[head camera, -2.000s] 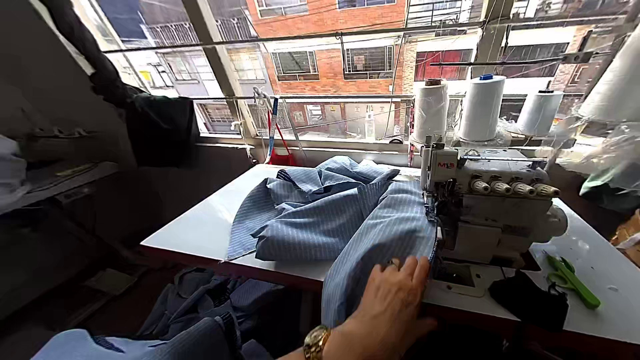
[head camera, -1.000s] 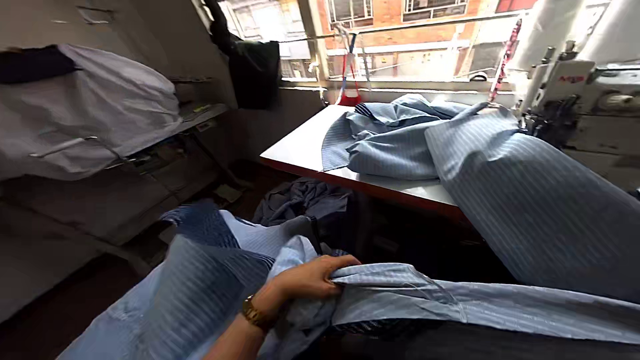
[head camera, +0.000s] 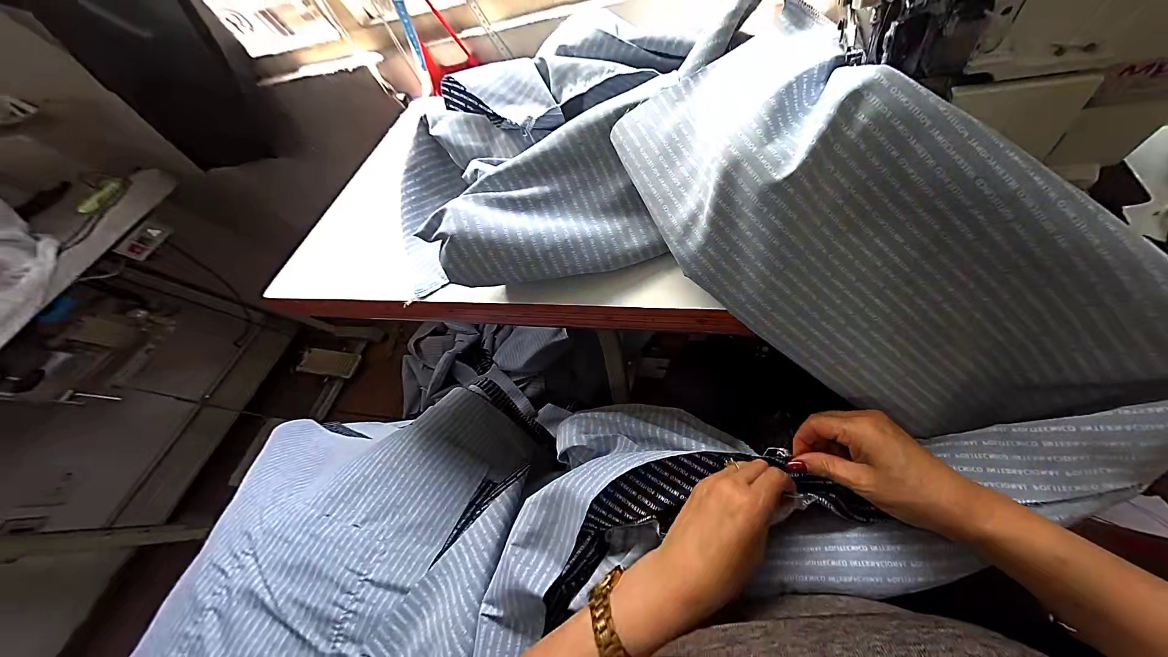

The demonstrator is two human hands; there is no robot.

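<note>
Light blue printed fabric (head camera: 347, 538) lies across my lap and spreads to the lower left, its dark reverse side showing in folds. My left hand (head camera: 730, 511), with a gold-coloured watch (head camera: 605, 613) at the wrist, pinches a dark edge of it. Close against it, my right hand (head camera: 849, 452) grips the same edge between thumb and fingers. A wide panel of the fabric (head camera: 867, 237) hangs from the table top down to the right, and another bunched part (head camera: 547, 210) rests on the table. The fingertips partly hide the edge.
The white table (head camera: 342, 246) has a reddish front edge. An overlock sewing machine (head camera: 1031, 55) stands on it at upper right. A heap of fabric (head camera: 456, 356) lies below the table. At the left is another worktable (head camera: 109, 228); a dark cloth (head camera: 155, 73) hangs near the window.
My left hand has moved from the fabric's left part to its dark edge. My right hand, out of view one second ago, now holds that edge too. The view has tilted downward.
</note>
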